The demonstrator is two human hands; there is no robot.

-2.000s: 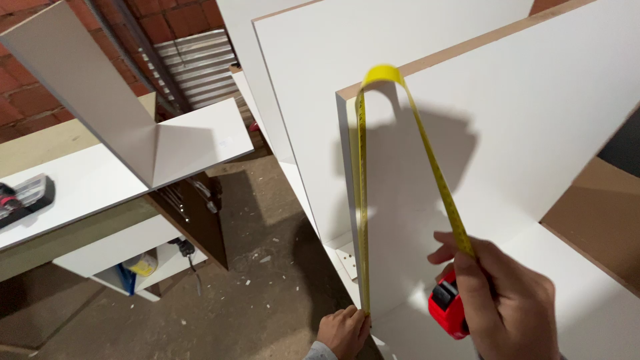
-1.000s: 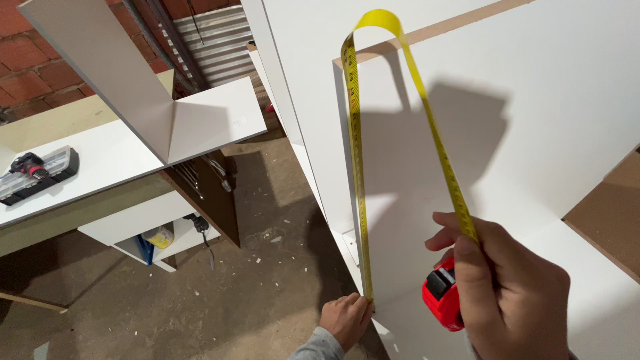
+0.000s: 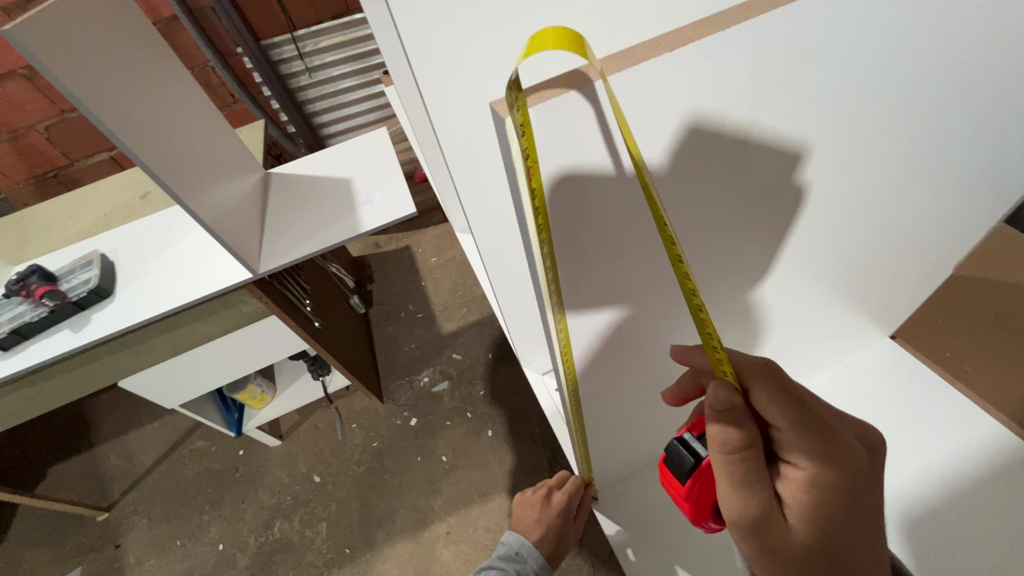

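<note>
A yellow tape measure blade (image 3: 546, 264) runs up along the front edge of a white upright panel (image 3: 680, 264), bends over in a loop above the panel's upper corner and comes back down. My left hand (image 3: 552, 516) holds the blade's end at the panel's lower corner. My right hand (image 3: 788, 456) pinches the returning part of the blade between thumb and fingers, with the red and black tape measure case (image 3: 693, 476) hanging against the palm. The right hand is in front of the panel, whose top edge is bare brown board (image 3: 688, 36).
At left, a workbench (image 3: 152, 256) carries joined white panels (image 3: 320, 188) and a drill (image 3: 36, 284) on an organizer case (image 3: 76, 296). Under it are a white shelf unit (image 3: 208, 360) and hanging wrenches (image 3: 296, 292). Debris dots the concrete floor (image 3: 384, 480). Brown board (image 3: 976, 320) lies at right.
The view has shifted somewhat. Both hands keep their hold on the tape, and the blade's loop still stands over the panel's upper corner.
</note>
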